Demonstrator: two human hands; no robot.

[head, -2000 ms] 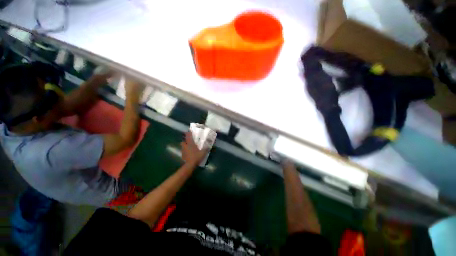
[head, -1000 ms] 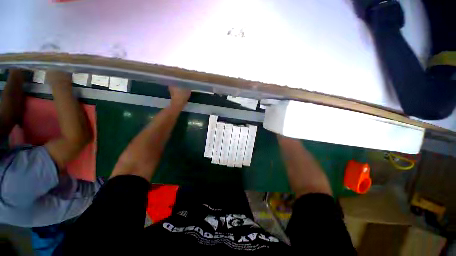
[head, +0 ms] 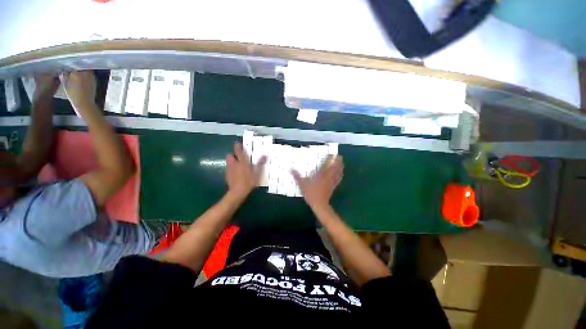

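A row of several slim white unit boxes [head: 284,168] stands side by side on the green bench top, just in front of the pale metal rail. My left hand [head: 243,172] lies at the row's left end, fingers on the boxes. My right hand [head: 320,183] lies at the right end, thumb over the front. Both hands press the row between them; the boxes' tops are slightly uneven. I cannot tell whether the row is lifted.
More white boxes [head: 149,93] stand behind the rail at left, near a coworker's hands and a pink mat [head: 122,177]. An orange tape dispenser [head: 461,205] sits at the bench's right end. Scissors [head: 513,172] hang beyond it. Brown cartons [head: 507,289] stand below right.
My left hand has come from behind the rail and my right from under the white bar, both onto the row. The view has shifted.
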